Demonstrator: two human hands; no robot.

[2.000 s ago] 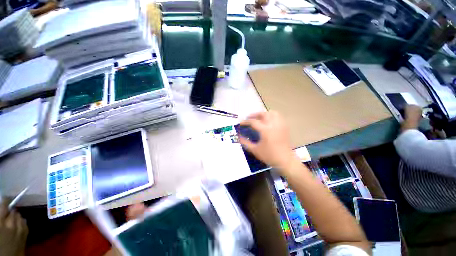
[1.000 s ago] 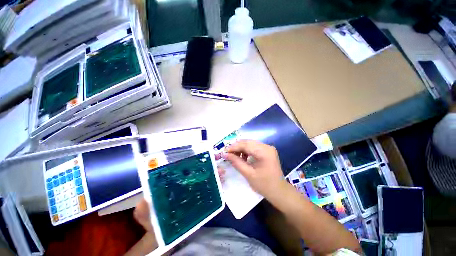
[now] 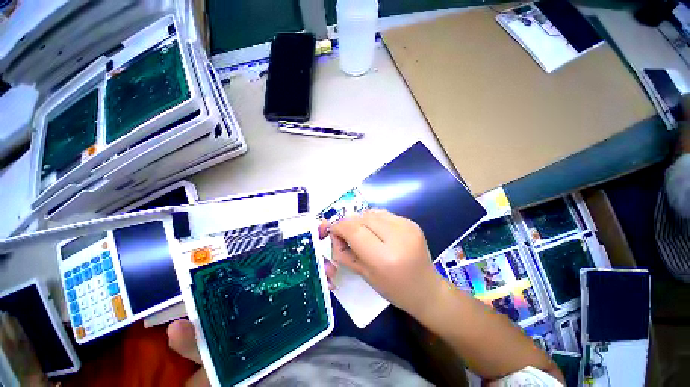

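A white housing (image 3: 257, 375) with a dark green circuit board (image 3: 261, 302) is held tilted in front of me. My left hand (image 3: 184, 340) is at its lower left edge, mostly hidden behind it; fingertips also show at its right edge. A dark glossy LCD writing panel (image 3: 424, 193) with a white section (image 3: 355, 295) lies against the housing's right side. My right hand (image 3: 382, 253) is over this white section, thumb and fingertips together at the board's upper right edge. Whether they pinch something tiny is hidden. A silver striped strip (image 3: 253, 239) sits above the board.
A calculator-tablet (image 3: 94, 295) is behind the housing at left. Stacked housings (image 3: 144, 151) stand upper left. A smartphone (image 3: 290, 77), a thin pen-like stick (image 3: 321, 131) and a white bottle (image 3: 357, 38) are beyond. Cardboard (image 3: 522, 106) and an open carton (image 3: 605, 227) are right. Another person's hand (image 3: 15, 351) blurs lower left.
The housing and green board came up from the lower edge and now stand open before me. The writing panel has turned, its dark part up right. My right hand has moved to the board's edge.
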